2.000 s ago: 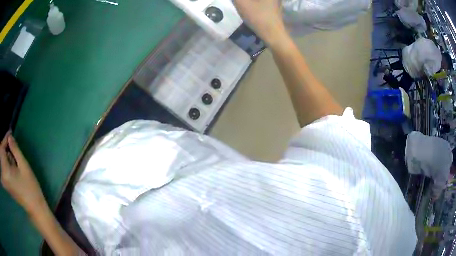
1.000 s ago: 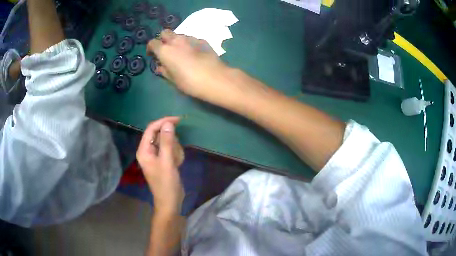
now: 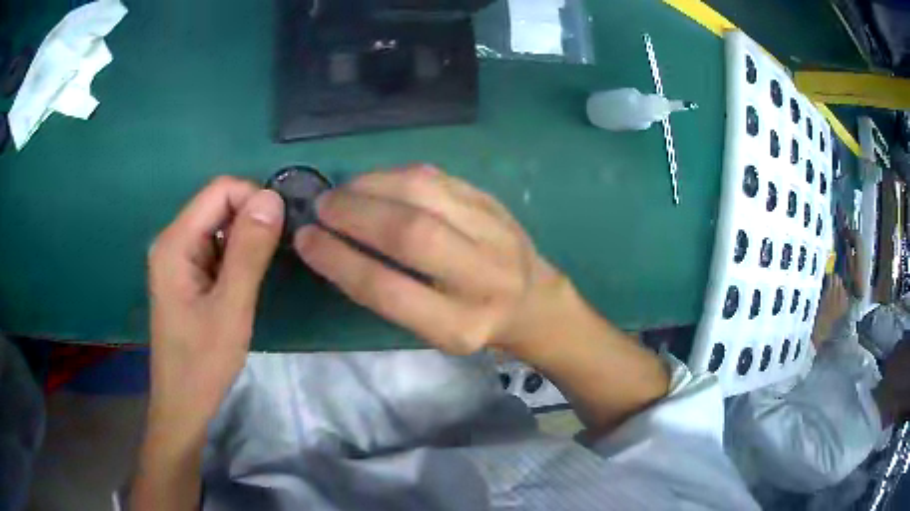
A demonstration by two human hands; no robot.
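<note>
A dark round component [image 3: 301, 190] is held between my two hands above the green mat. My left hand [image 3: 215, 245] pinches its left edge between thumb and fingers. My right hand [image 3: 429, 255] touches its right side with the thumb and fingertips. A thin dark line shows between the right hand's fingers; I cannot tell if it is a tool or a gap. Part of the component is hidden by the fingertips. The black fixture [image 3: 374, 105] lies flat on the mat just behind the hands.
A white squeeze bottle [image 3: 624, 109] lies on its side by a thin striped rod [image 3: 654, 90]. A clear bag [image 3: 539, 30] is behind. A white tray of dark discs [image 3: 733, 215] stands right, another tray [image 3: 544, 397] below the edge. A white wipe [image 3: 70, 65] lies far left. A person's sleeve [image 3: 798, 429] is at right.
The view has swung back right from the pile of discs. Both hands have come together, and a round component is now held between them.
</note>
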